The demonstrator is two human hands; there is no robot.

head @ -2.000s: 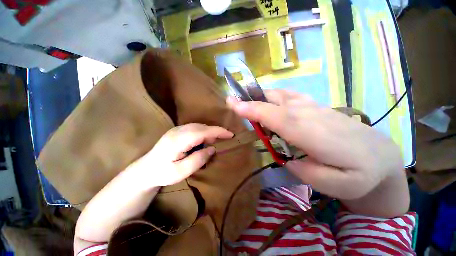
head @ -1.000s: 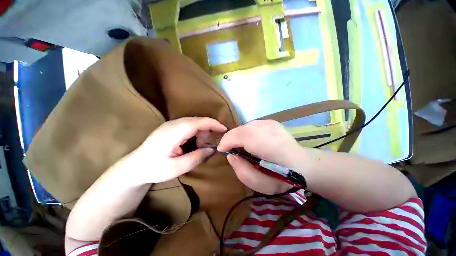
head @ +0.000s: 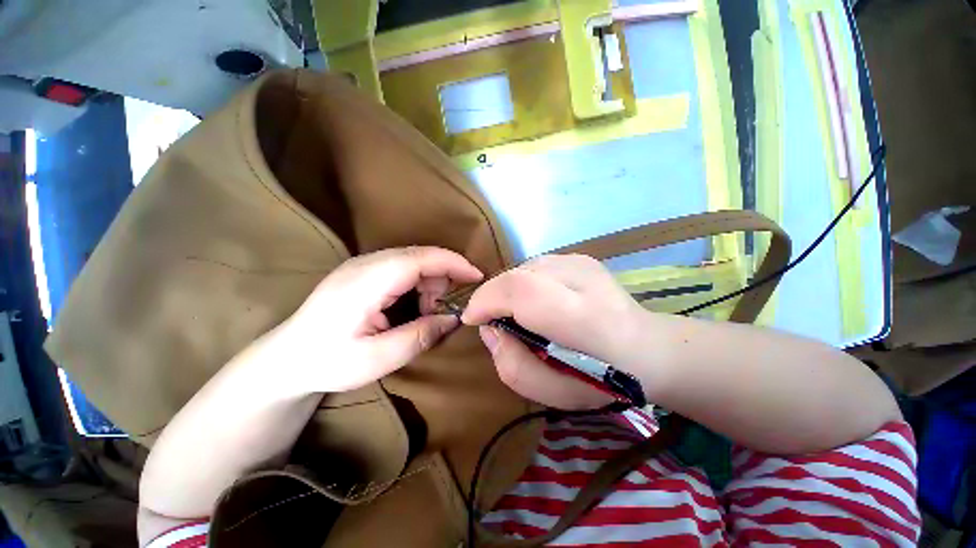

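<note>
The brown tote bag (head: 203,257) lies over my lap, its dark mouth open at the upper left. My left hand (head: 369,316) pinches a bit of the bag where a strap meets it. My right hand (head: 567,326) holds slim black-and-red thread snips (head: 557,359) with a pale section, their tip at my left fingertips. The fingers hide most of the tip and the spot worked on. A black cord runs from the snips' rear end. The brown strap (head: 696,227) loops out to the right behind my right wrist.
The yellow clamp frame (head: 589,64) lies on the shiny base plate (head: 599,193) beyond my hands. The machine head (head: 161,48) is at the upper left. Brown bags (head: 926,118) with crumpled white paper (head: 931,238) are at the right. A black cord crosses the plate's right side.
Two seconds ago the snips were raised with blades apart, away from my left hand. They came down to my left fingertips. In the last second the hands have barely moved.
</note>
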